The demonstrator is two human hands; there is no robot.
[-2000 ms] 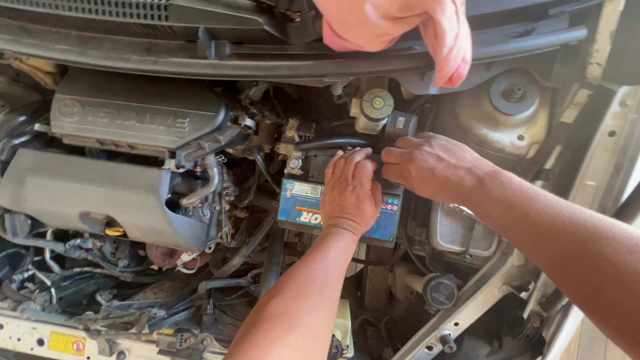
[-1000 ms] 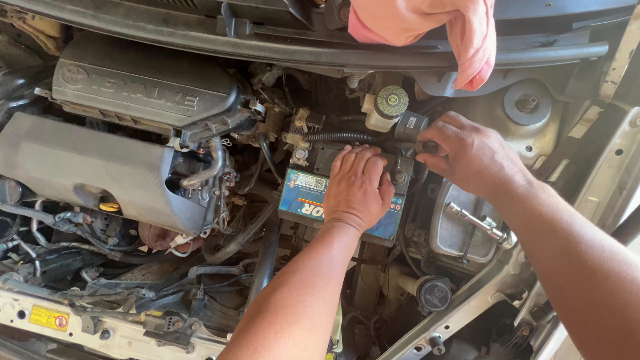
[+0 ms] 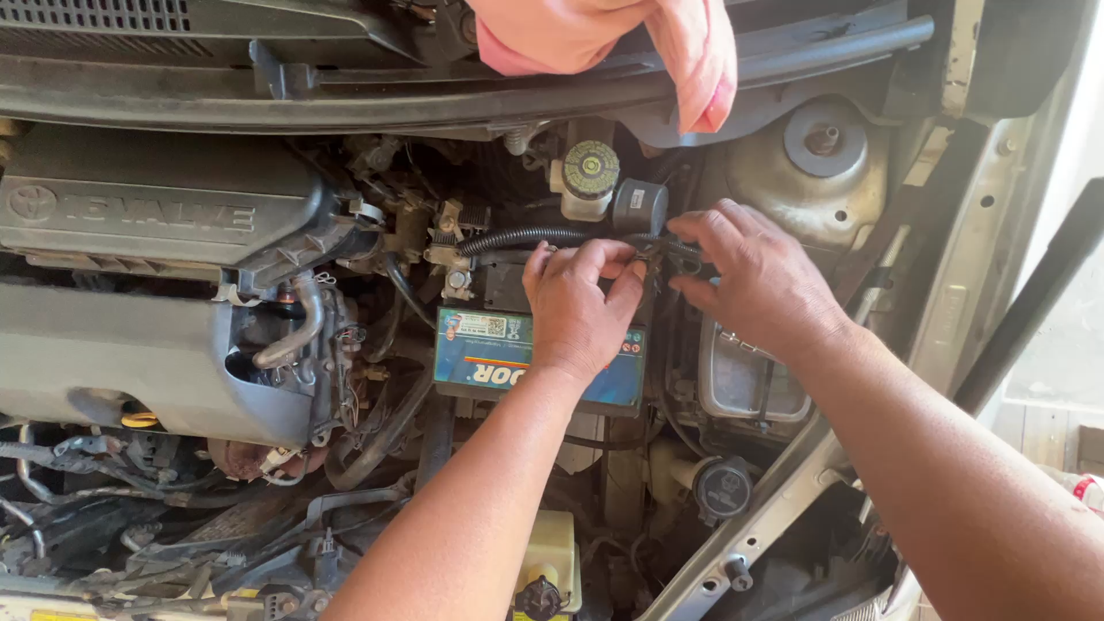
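A car battery with a blue label (image 3: pixel 474 354) sits in the engine bay. My left hand (image 3: pixel 582 297) is over its far right part, thumb and fingertips at the battery terminal clamp (image 3: pixel 645 259) and cable. Just right of it, my right hand (image 3: pixel 750 267) has its fingers spread around the cable end; whether it grips anything cannot be told. A black corrugated conduit (image 3: pixel 526 235) runs along the far side, from the left terminal clamp (image 3: pixel 453 246) towards my hands. Partly behind my right hand, a chrome socket tool (image 3: pixel 746 345) lies on the grey box.
Beyond the battery stand a fluid reservoir with a yellow-green cap (image 3: pixel 591 168) and a black cylinder (image 3: pixel 640 207). The engine cover (image 3: pixel 129 207) is at left, a strut mount (image 3: pixel 825 138) at right. A pink cloth (image 3: pixel 561 34) hangs at the top. The washer filler cap (image 3: pixel 723 488) is nearer.
My left hand has moved from lying flat on the battery top to the right terminal, its fingers now bent. My right hand's fingers have spread. One second ago the socket tool showed more fully.
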